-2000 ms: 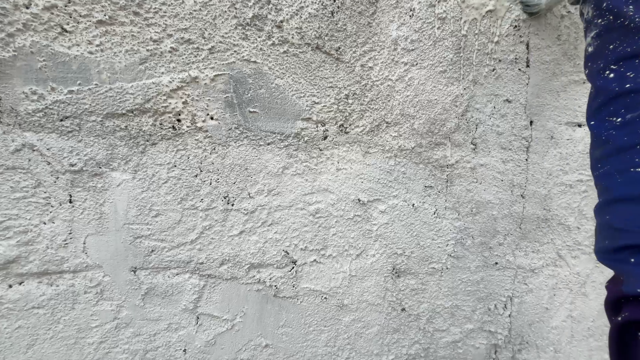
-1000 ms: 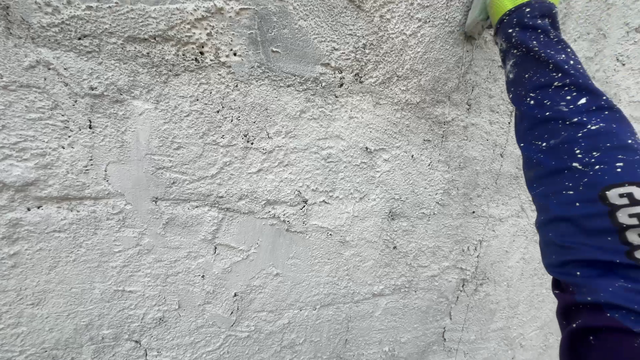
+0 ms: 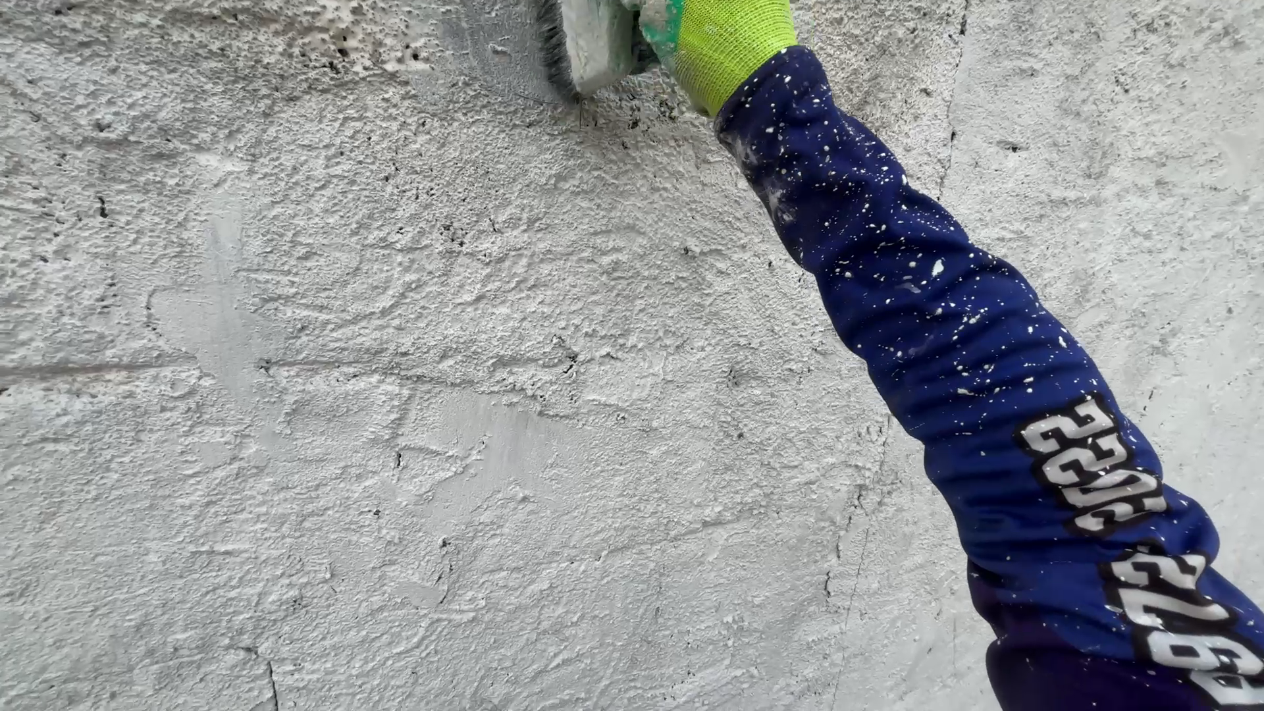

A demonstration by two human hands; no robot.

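My right hand [image 3: 706, 44], in a yellow-green knit glove with a green coated palm, is at the top edge of the head view, partly cut off. It is closed around a paint-covered block brush [image 3: 597, 44]. The brush's dark bristles touch the rough, whitish wall [image 3: 474, 296] beside a smooth grey patch [image 3: 494, 44]. A blue sleeve [image 3: 918, 296] speckled with white paint runs down to the lower right and bears printed characters. My left hand is not in view.
The uneven wall fills the view. A vertical crack [image 3: 955, 109] runs near the top right, and a horizontal groove [image 3: 99, 371] crosses at the left. Smoother filled patches [image 3: 227, 306] and small pits mark the surface.
My right hand and sleeve have moved left across the wall from the right edge. The brush, earlier barely showing at the top right, is now at the grey patch.
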